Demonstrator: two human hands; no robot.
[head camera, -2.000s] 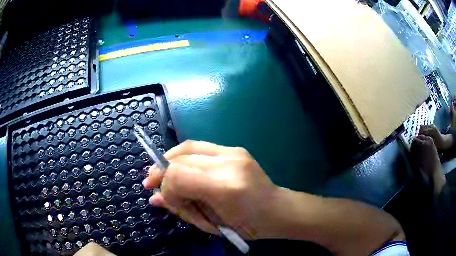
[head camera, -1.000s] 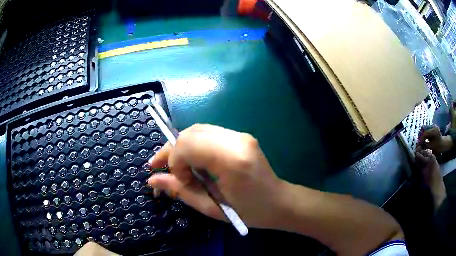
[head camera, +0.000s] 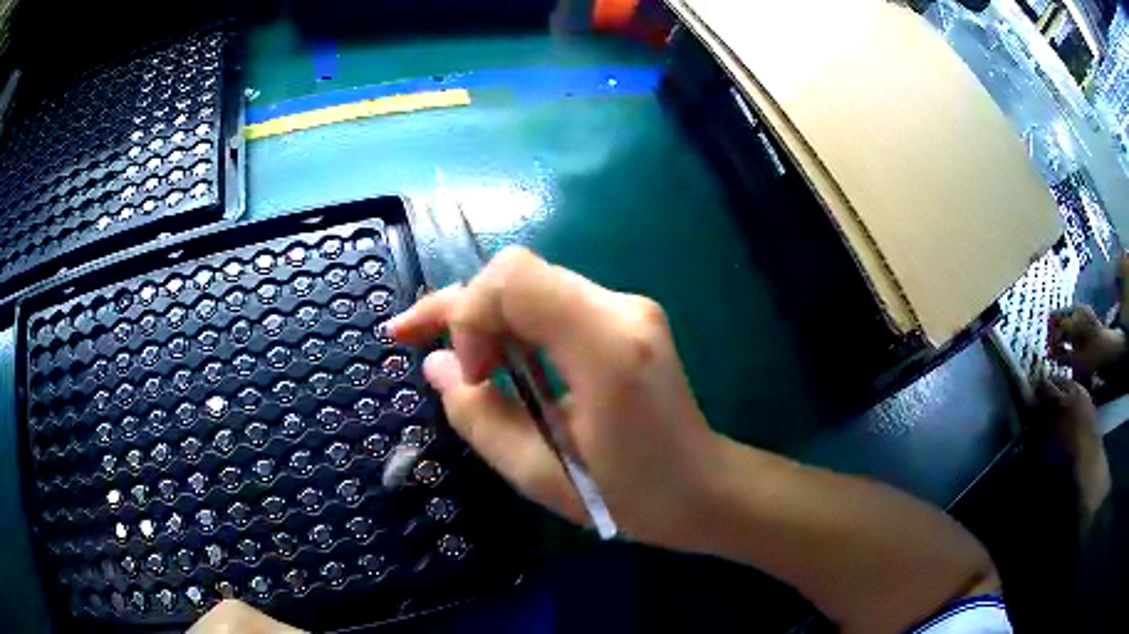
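Observation:
A black pocketed tray (head camera: 266, 434) lies in front of me, many of its pockets holding small round parts with shiny rings. My right hand (head camera: 557, 384) is over the tray's right edge and holds silver tweezers (head camera: 563, 452), their blurred tips pointing up and away past the tray's upper right corner. Its thumb and index finger are apart near the right column of pockets. A small whitish stub (head camera: 401, 464) lies on the tray's right side. My left hand (head camera: 235, 618) is mostly cut off by the bottom edge; its fingers are hidden.
A second filled tray (head camera: 118, 155) lies at the far left. Yellow tape (head camera: 359, 114) and blue tape (head camera: 557, 84) mark the green table. A cardboard sheet (head camera: 879, 161) covers dark stacked trays at the right. Another person's hands (head camera: 1075, 384) are at the far right.
My right hand has moved up and to the right, and the tweezer tips have left the tray's pockets. The whitish stub has come into view. My left hand has barely moved.

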